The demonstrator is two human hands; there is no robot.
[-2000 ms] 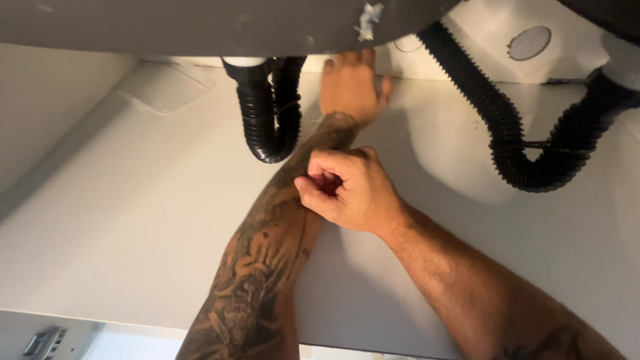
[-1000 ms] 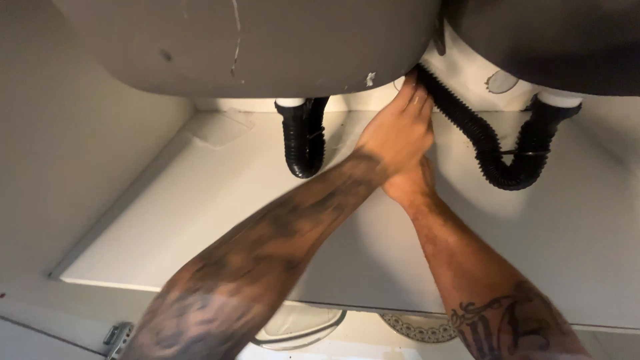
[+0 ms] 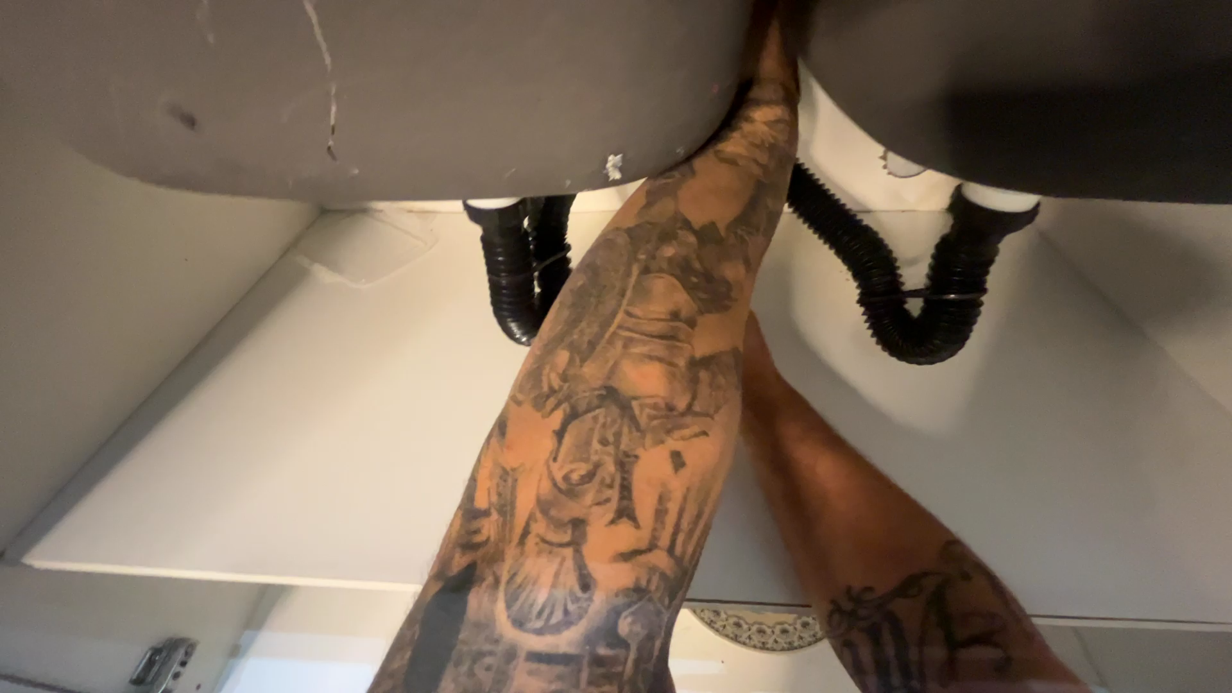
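Observation:
My left forearm reaches up between two dark sink basins, the left basin (image 3: 433,96) and the right basin (image 3: 1020,87). My left hand is out of sight up in the gap between them. Behind the left forearm, my right hand is hidden too; only its forearm shows, at the lower right. A black corrugated drain hose (image 3: 505,279) hangs in a bend under the left basin, partly covered by my left arm. Another black corrugated drain hose (image 3: 924,332) makes a U under the right basin, with a tie across it.
Below lies the white cabinet shelf (image 3: 289,462), walled by a side panel (image 3: 125,318). A metal hinge (image 3: 164,664) is at the lower left. Under the shelf edge a patterned round item (image 3: 760,626) shows in part. A round hole (image 3: 903,164) is in the back wall.
My left hand has gone from beside the right hose's upper end up into the gap between the basins, out of sight. My right hand has become hidden behind the left forearm.

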